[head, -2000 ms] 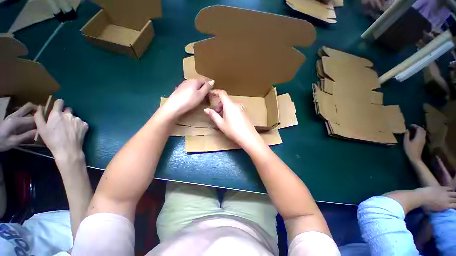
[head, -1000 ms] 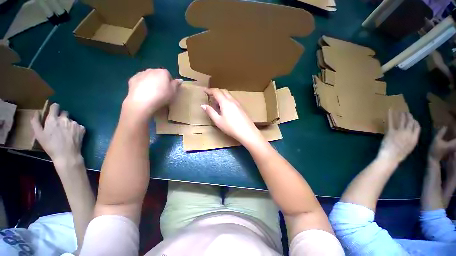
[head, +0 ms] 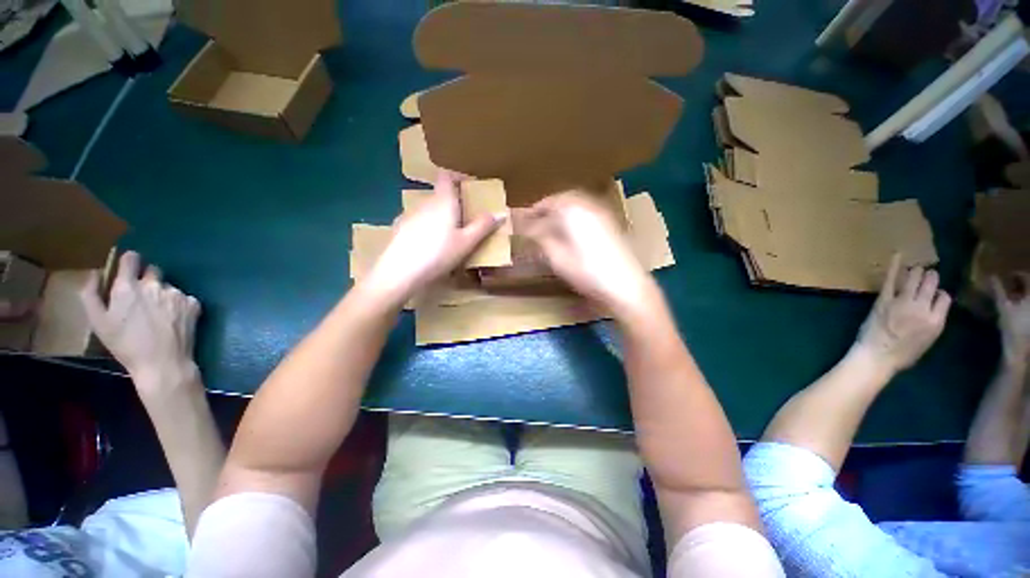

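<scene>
A part-folded brown cardboard box (head: 452,318) lies on the dark green table in front of me. Its tall lid panel (head: 553,119) stands up at the back. My left hand (head: 424,243) grips the left side wall panel (head: 487,203), which is raised, between thumb and fingers. My right hand (head: 582,248) is blurred and is over the inside of the box, close to that panel. Its fingertips are unclear, so I cannot tell whether it holds anything. A flap (head: 648,231) lies outward at the box's right.
A stack of flat blanks (head: 802,215) lies to the right, with another person's hand (head: 907,316) at its near edge. A folded open box (head: 254,96) stands back left. Another person's hand (head: 145,311) is beside a box at the far left. Pale posts (head: 949,102) slant at the back right.
The left side wall panel has gone from lying outward to raised. My left hand has moved right onto it. My right hand has shifted right.
</scene>
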